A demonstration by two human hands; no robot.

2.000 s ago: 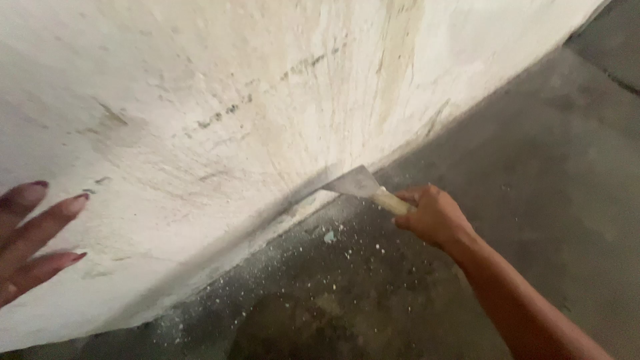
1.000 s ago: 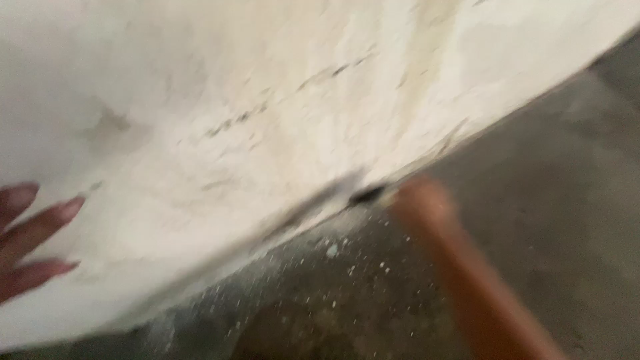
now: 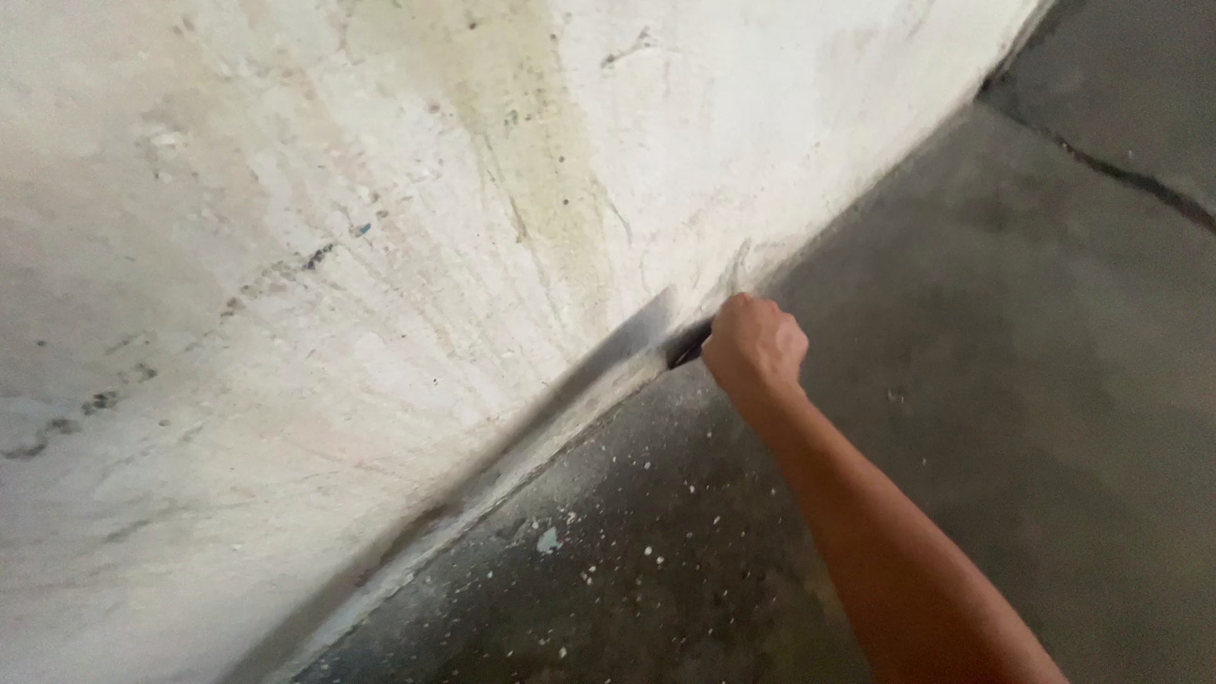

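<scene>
My right hand [image 3: 755, 344] is closed around a scraper [image 3: 688, 344], a broad-bladed one as an earlier frame shows. Only a dark part of the tool sticks out to the left of my fist, low against the foot of the white wall [image 3: 399, 313]; its handle is hidden in my hand. Scratches, dark marks and a yellowish stain cover the wall. My left hand is out of the frame.
A grey concrete floor [image 3: 997, 380] meets the wall along a diagonal edge. White specks and a pale blue-green flake [image 3: 548, 541] lie on it below my hand. At the upper right a dark crack [image 3: 1121, 176] runs across the floor.
The view has shifted to the right, and my left hand, earlier at the left by the wall, has left it. My right hand has moved farther along the wall's foot, away from the flake.
</scene>
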